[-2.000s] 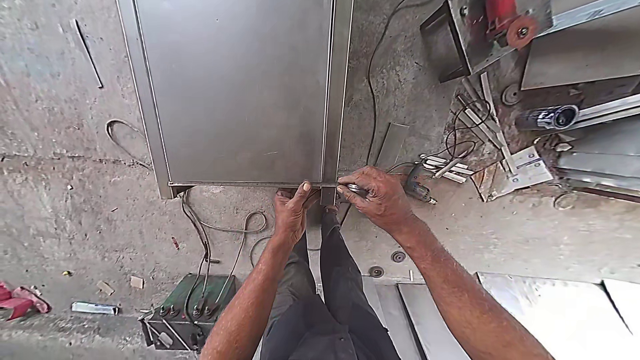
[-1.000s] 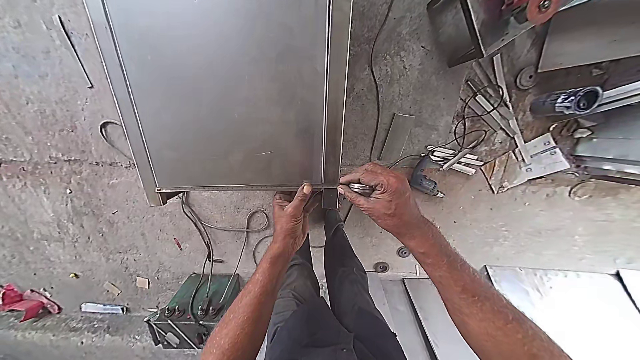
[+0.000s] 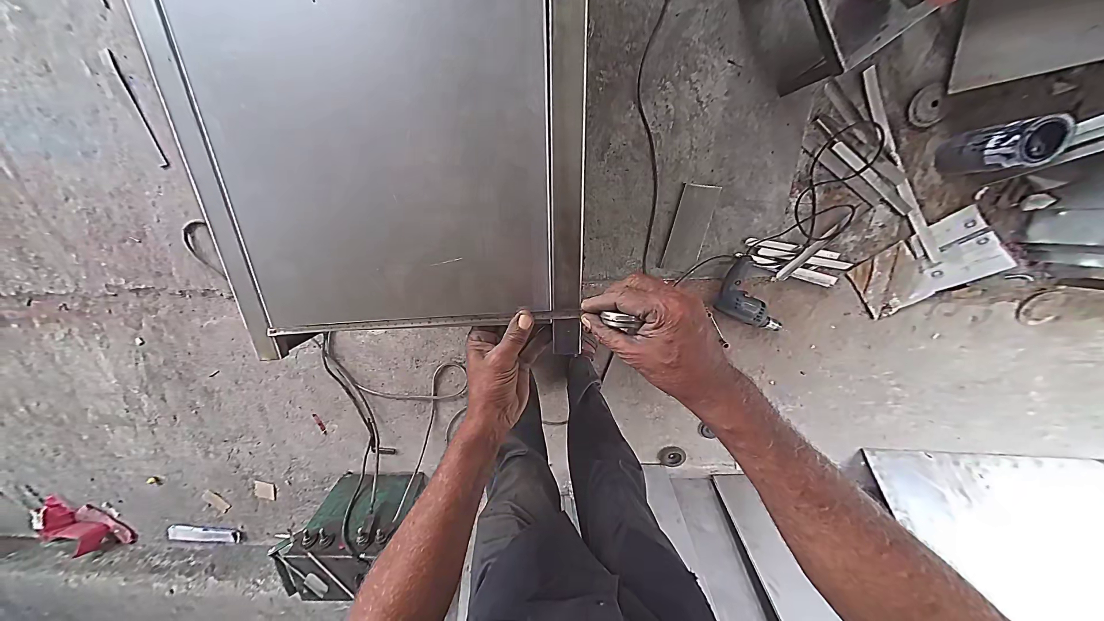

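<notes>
A sheet-metal panel in a metal frame [image 3: 371, 164] reaches from the top of the view to just ahead of my body. At its near edge, my left hand [image 3: 502, 366] has the thumb on top and the fingers curled under the rim. My right hand [image 3: 660, 332] is at the frame's near right corner, closed around a small round metal object [image 3: 621, 322], possibly a tape measure. Its thumb and fingertip meet at the corner, where a thin strip lies along the edge. What the fingertips pinch there is too small to tell.
A green welding transformer [image 3: 371, 517] with cables stands at lower left. To the right lie a power drill [image 3: 743, 297], metal strips [image 3: 862, 172], a flat plate with holes [image 3: 957, 246] and a dark cylinder [image 3: 1005, 145]. Metal sheets [image 3: 983, 500] lie at lower right. A cable [image 3: 649, 129] runs beside the frame.
Both hands stay at the panel's near edge, with the right still around the round metal object. The view has shifted slightly.
</notes>
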